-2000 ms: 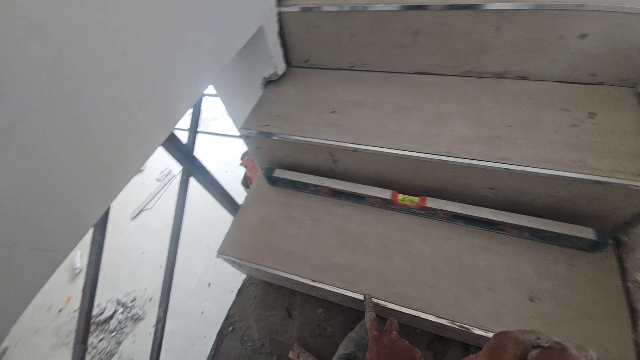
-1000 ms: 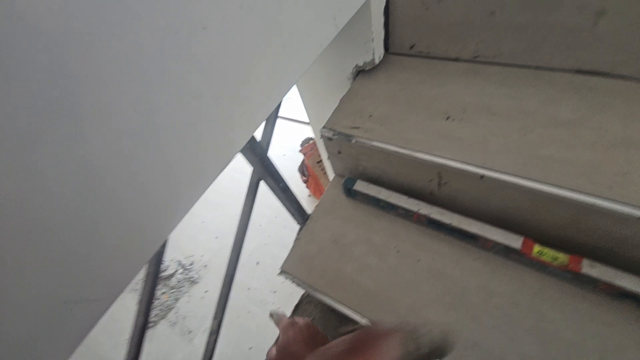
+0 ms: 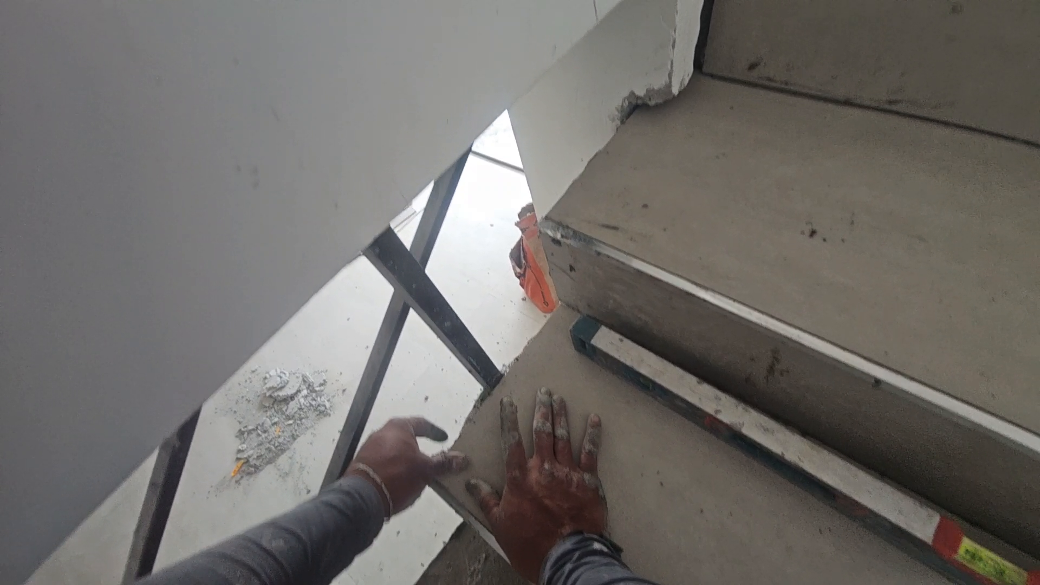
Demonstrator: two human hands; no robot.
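My right hand [image 3: 552,491] lies palm down on the stair tread tile [image 3: 699,496], fingers spread and coated with pale dust. To its left, my left hand [image 3: 406,457] is at the tread's outer front corner, thumb and forefinger apart around the edge; its other fingers are partly hidden. A spirit level [image 3: 756,426] lies along the back of the same tread, near the riser [image 3: 731,341], its yellow vial at the lower right. A metal edge strip [image 3: 731,296] runs along the nose of the step above.
A white sloping wall [image 3: 179,203] fills the left. Through the open side gap, dark metal bars [image 3: 435,305] cross above a pale floor far below, with a rubble heap [image 3: 280,414] and an orange bag [image 3: 535,264]. The tiled upper step [image 3: 796,203] has a rough broken wall edge beside it.
Both hands have come further into view, the right now flat on the tread and the left at its corner. The view has shifted toward the open left side.
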